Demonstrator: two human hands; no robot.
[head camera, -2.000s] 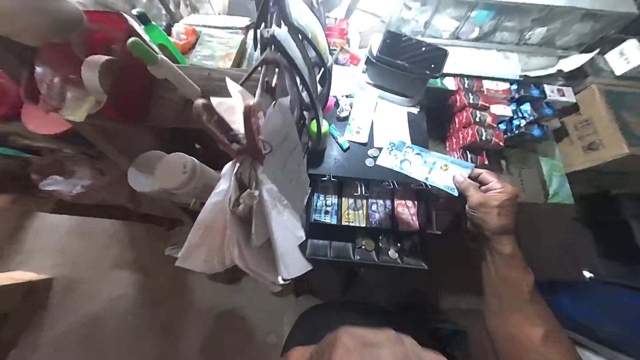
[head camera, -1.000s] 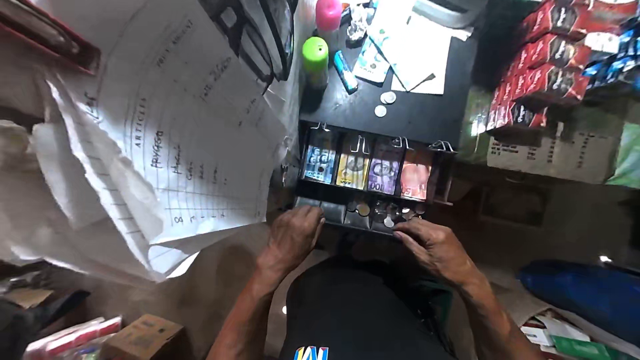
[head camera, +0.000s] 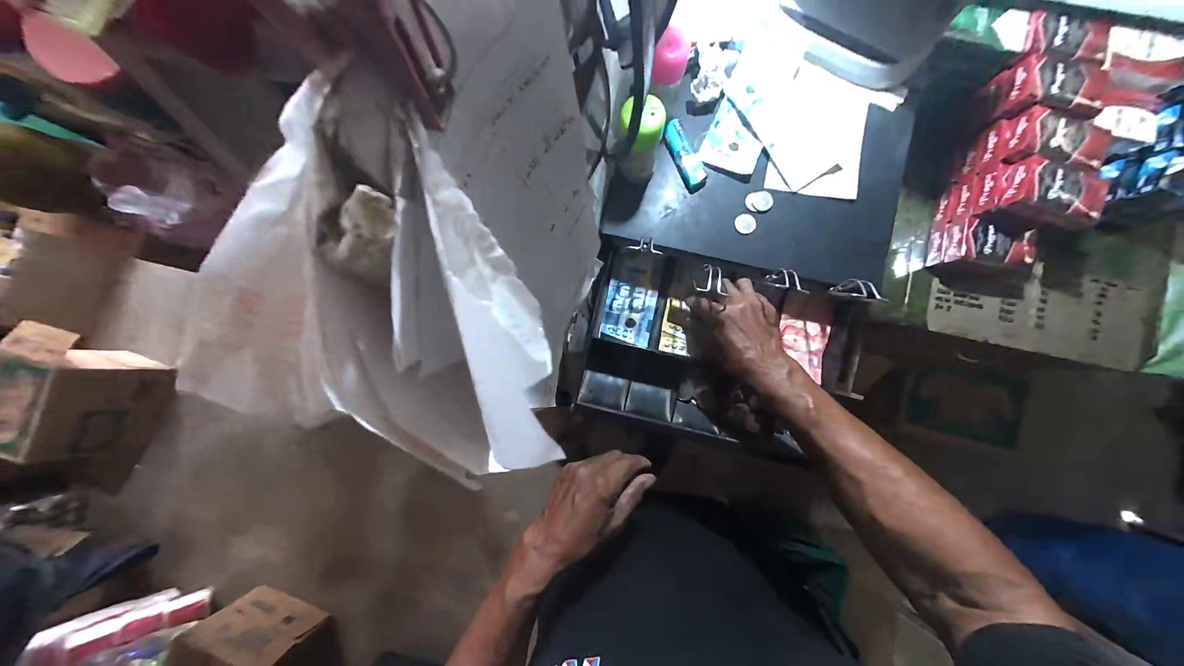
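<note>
My right hand (head camera: 740, 328) reaches over the open cash drawer (head camera: 578, 356), its fingertips at a wire bill clip (head camera: 710, 279) above the middle slots; whether it grips the clip or a bill cannot be told. Blue banknotes (head camera: 629, 313) lie in the left slot, yellow banknotes (head camera: 674, 327) beside them, and reddish banknotes (head camera: 805, 344) in the right slot. The coin cups (head camera: 649, 401) run along the drawer's front, partly under my right hand. Below the drawer's front left, near my lap, my left hand (head camera: 597, 504) rests with curled fingers; its palm is hidden.
On the black drawer top (head camera: 814, 236) are two coins (head camera: 752, 213), papers (head camera: 819, 129), a blue tube (head camera: 684, 155) and a green-capped bottle (head camera: 644, 129). A white plastic bag (head camera: 268, 277) and paper sheets (head camera: 518, 111) hang at left. Red coffee packs (head camera: 1041, 176) are stacked at right.
The blue banknote held in my right hand two seconds ago is no longer seen there. Since one second ago, my right hand has moved from the coin cups onto the bill slots, and my left hand has left the drawer's front edge.
</note>
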